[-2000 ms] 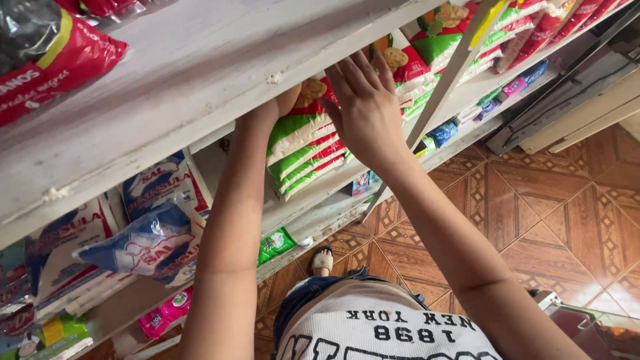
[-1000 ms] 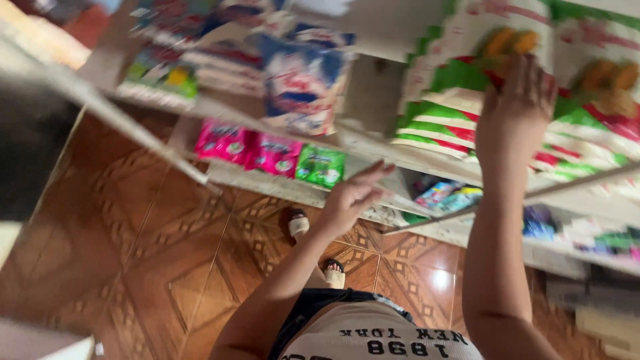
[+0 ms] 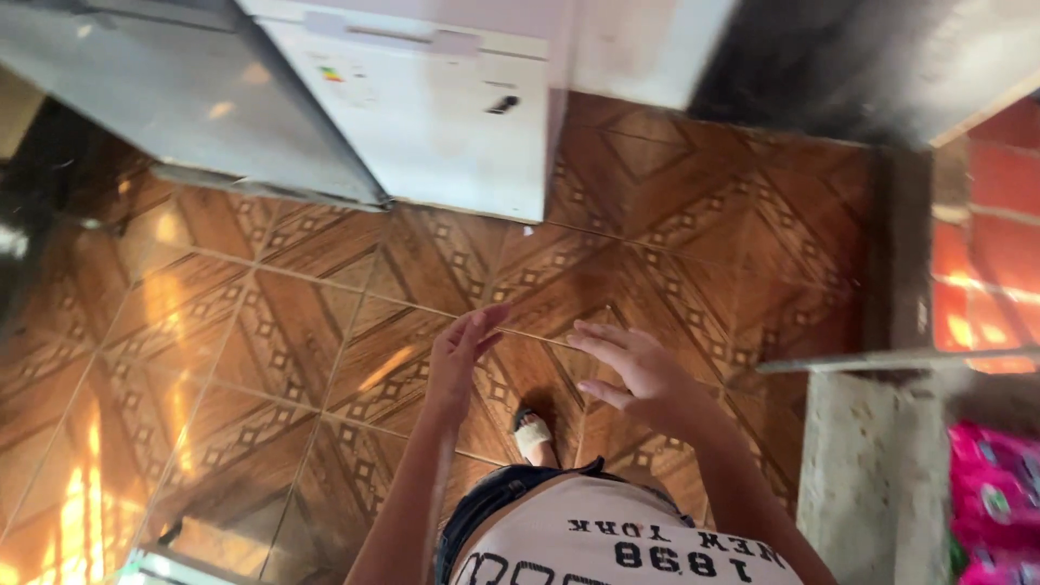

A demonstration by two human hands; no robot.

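My left hand (image 3: 461, 357) is held over the tiled floor (image 3: 309, 325), its fingers loosely extended and nothing between them. To its right my right hand (image 3: 638, 374) hovers with thumb and fingers apart, also holding nothing. The two hands do not touch each other. Below and between them, a foot in a light sandal (image 3: 532, 435) shows on the floor.
A white appliance (image 3: 455, 122) and a grey-sided one (image 3: 236, 106) stand ahead. A dark doorway edge (image 3: 898, 260) leads to red tiles (image 3: 987, 252) at right. Pink packets (image 3: 995, 487) lie beside a pale shelf edge (image 3: 849, 479) at lower right.
The view has swung from the shelves to the floor and appliances. My right hand, earlier on the stacked bags, has come off them and both hands are now in front of my body.
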